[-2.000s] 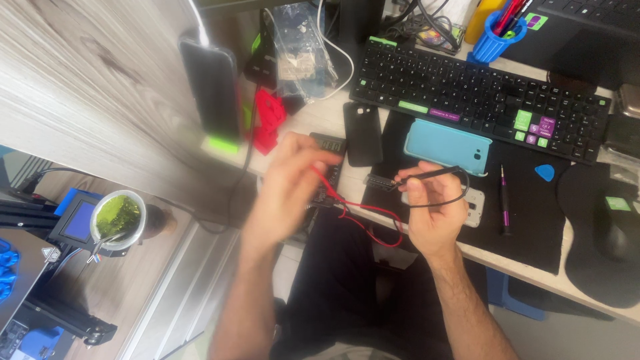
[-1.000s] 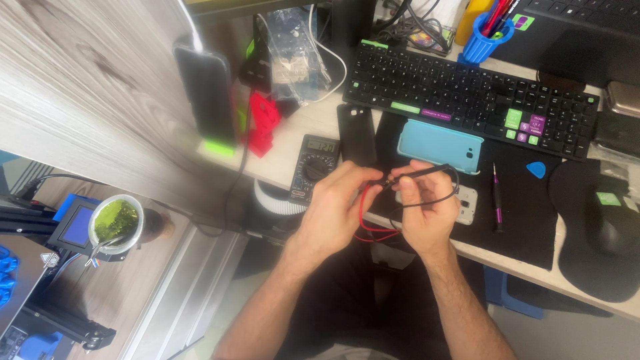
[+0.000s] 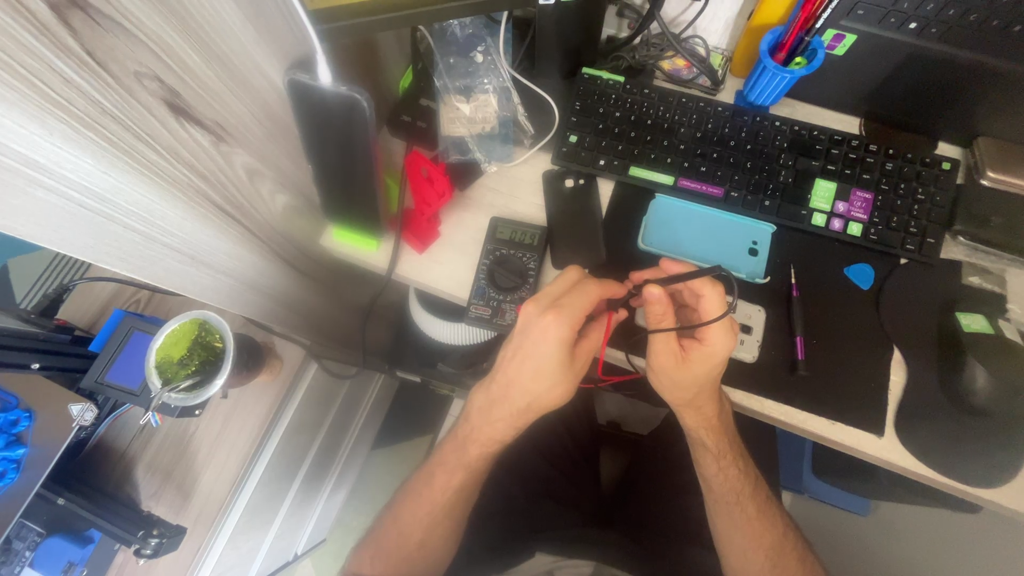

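Observation:
My right hand (image 3: 690,332) holds a black multimeter test probe (image 3: 680,278), its black lead looping beside the fingers. My left hand (image 3: 552,340) meets it at the probe's left end, fingertips closed on a small dark piece whose shape is mostly hidden. A red test lead (image 3: 606,352) hangs between the hands. Left of them lies a digital multimeter (image 3: 506,272) with its display lit. Partly behind my right hand is a phone body (image 3: 748,332). Beyond the hands are a light blue phone case (image 3: 704,232) and a black phone back cover (image 3: 574,216).
A black keyboard (image 3: 760,160) spans the back. At the right are a purple-and-black screwdriver (image 3: 797,320), a blue pick (image 3: 859,276) and a mouse (image 3: 980,360). A smartphone (image 3: 340,152) stands upright at the left. A cup of green contents (image 3: 190,356) stands lower left.
My left hand has moved right from over the multimeter to the probe in my right hand. The multimeter, largely covered two seconds ago, now shows.

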